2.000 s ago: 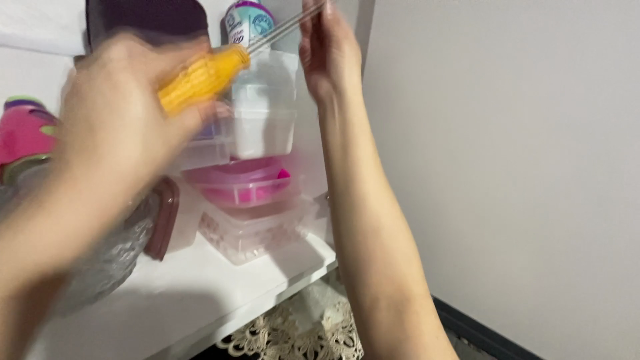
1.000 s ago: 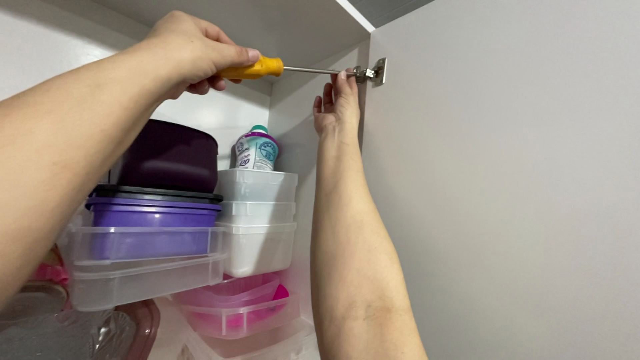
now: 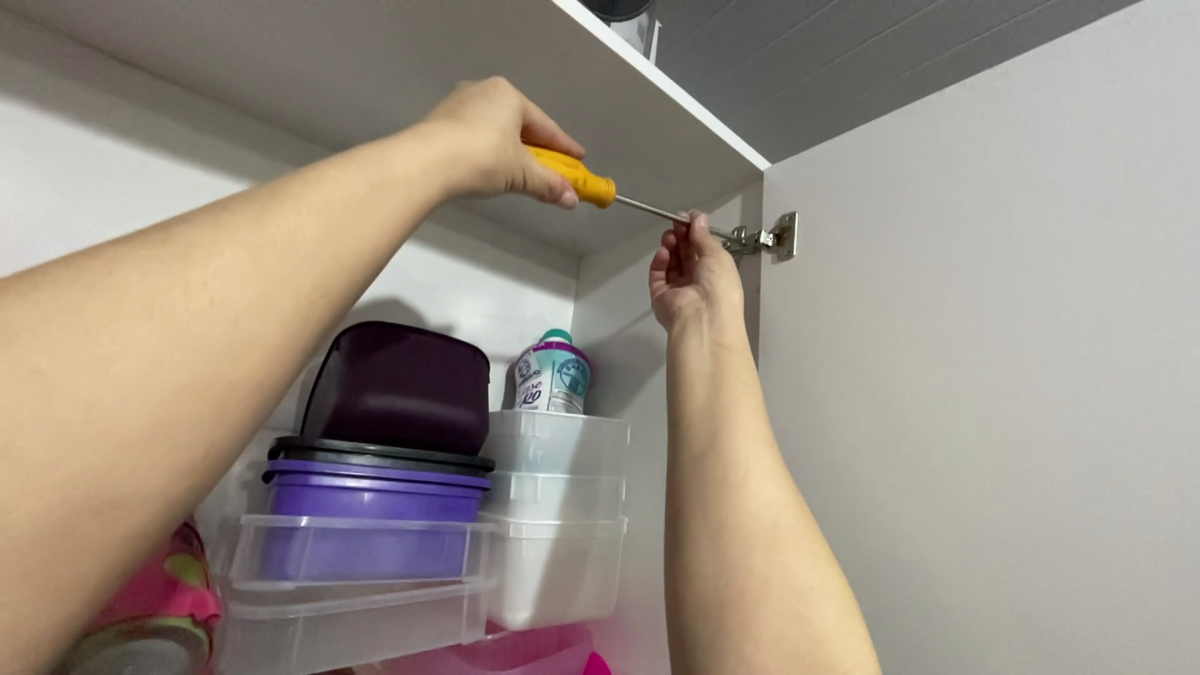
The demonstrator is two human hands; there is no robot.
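My left hand (image 3: 511, 145) is closed around the yellow handle of a screwdriver (image 3: 592, 186), whose metal shaft slopes down to the right. With thumb and fingertips, my right hand (image 3: 696, 267) pinches that shaft near its far end. The tip meets the metal cabinet hinge (image 3: 750, 241), which joins the cabinet's right side wall to the white door (image 3: 975, 375); the exact contact with a screw is too small to tell. The hinge's plate is fixed on the door's inner face near its top corner.
Below my hands stand stacked clear plastic containers (image 3: 562, 502), a purple container (image 3: 375, 506), a dark plum container (image 3: 403, 389) and a labelled bottle (image 3: 551, 375). The cabinet's top panel (image 3: 656, 80) lies just above. A pink item (image 3: 169, 591) is at lower left.
Two seconds ago the screwdriver was away from the hinge region in view, blurred; one second ago its shaft reached the hinge, as now. The view has tilted upward.
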